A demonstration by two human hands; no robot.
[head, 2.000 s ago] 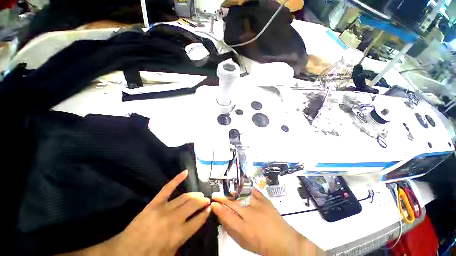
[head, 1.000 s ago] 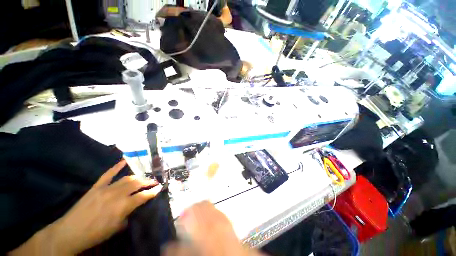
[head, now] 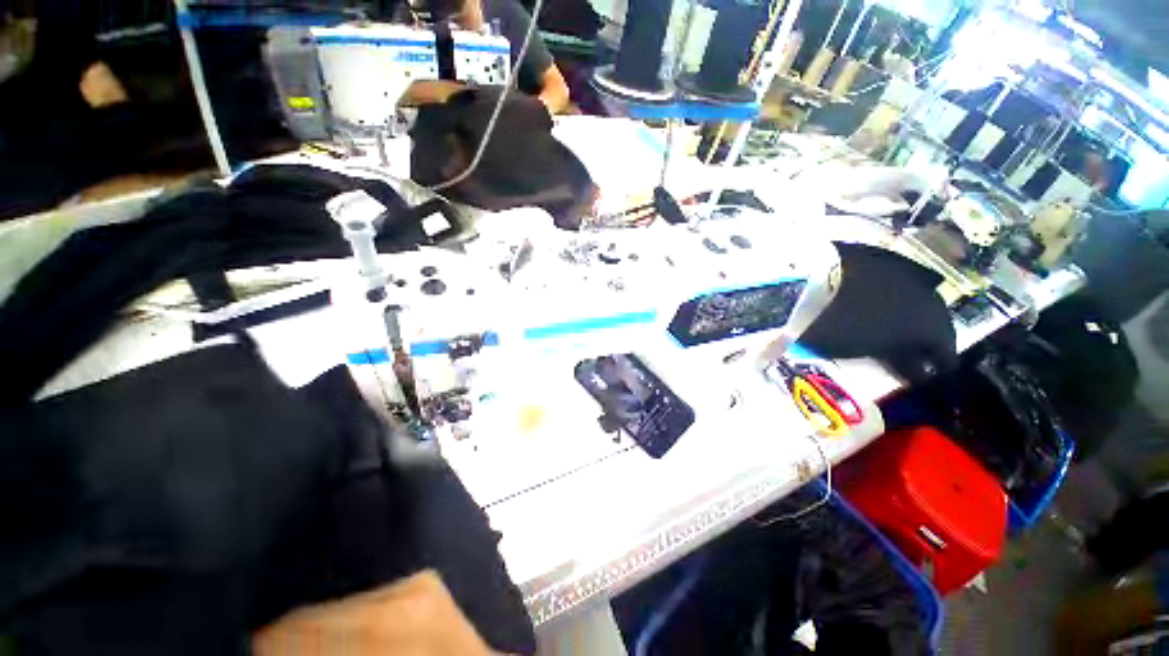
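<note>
The black garment panel covers the lower left and hangs over the table's front edge. One hand shows blurred at the bottom edge, cut off and partly behind the cloth; its fingers are hidden, and I cannot tell for certain which hand it is. The other hand is not visible. The presser foot and needle area of the white sewing machine is just right of the panel, with no fingers at it.
A smartphone lies on the machine bed. Yellow and red snips lie at the right table end. A red stool and a blue-rimmed bin are below right. Black pieces lie behind. Another person's arm shows at the back.
Both hands have left the needle area. The black panel is lifted and shifted toward the front edge, covering more of the lower left. The view has swung right.
</note>
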